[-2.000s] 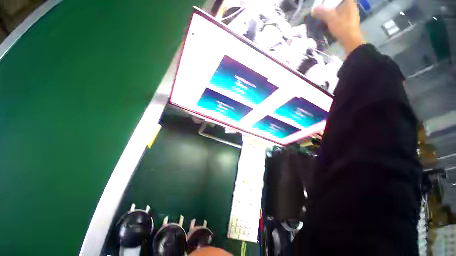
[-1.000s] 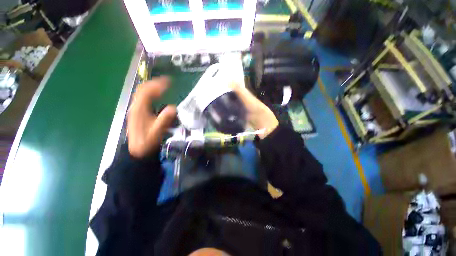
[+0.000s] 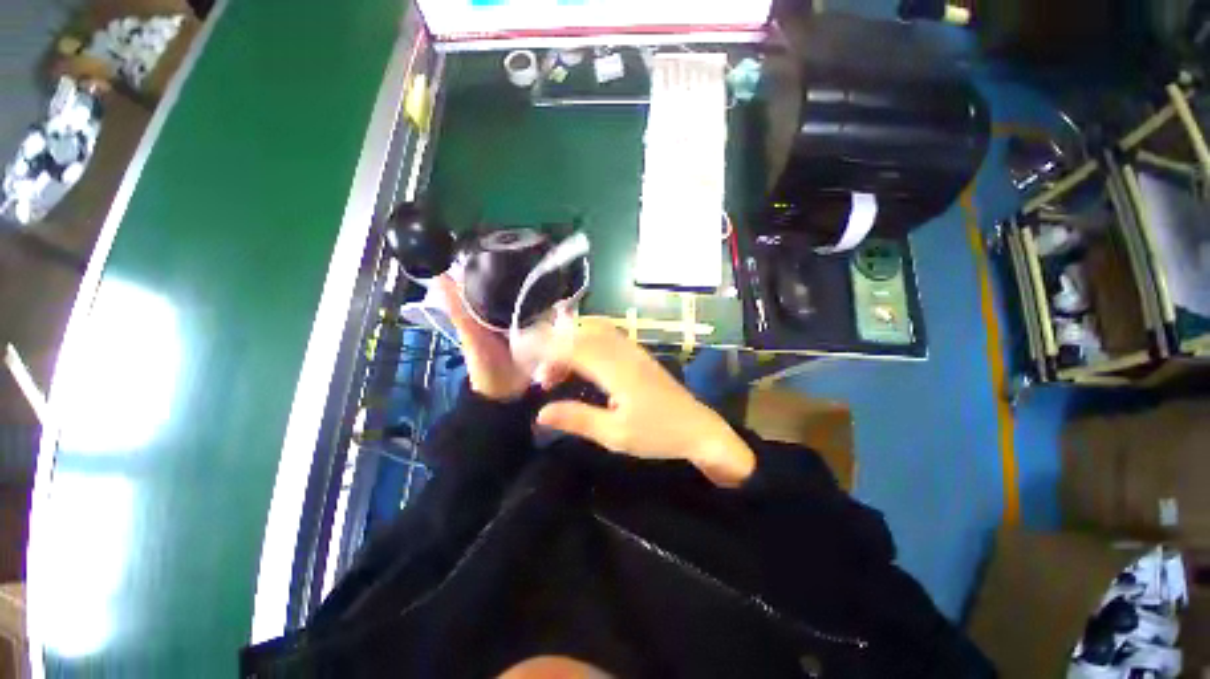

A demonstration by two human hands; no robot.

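Note:
A security camera (image 3: 502,275) with a glossy black ball head is held over the bench's front edge. My left hand (image 3: 486,348) is closed around its near side, partly hidden by my right hand. A white pigtail cable (image 3: 534,295), blurred, curves up in front of the ball. My right hand (image 3: 634,409) has its fingertips closed on the cable's lower end; the exact grip is blurred. A second camera with a black ball (image 3: 419,240) stands at the bench's left front corner, close beside the held one.
A white keyboard (image 3: 682,173) lies behind and right of my hands. Further right are a black label printer (image 3: 876,126), a mouse (image 3: 794,288) and a green device (image 3: 878,295). The monitor (image 3: 597,13) is at the back. A green conveyor (image 3: 199,332) runs along the left.
The view has shifted. My left hand was open and empty, and now holds the camera. The blurred white item in my right hand over the bench is no longer raised there; both hands now meet at the camera.

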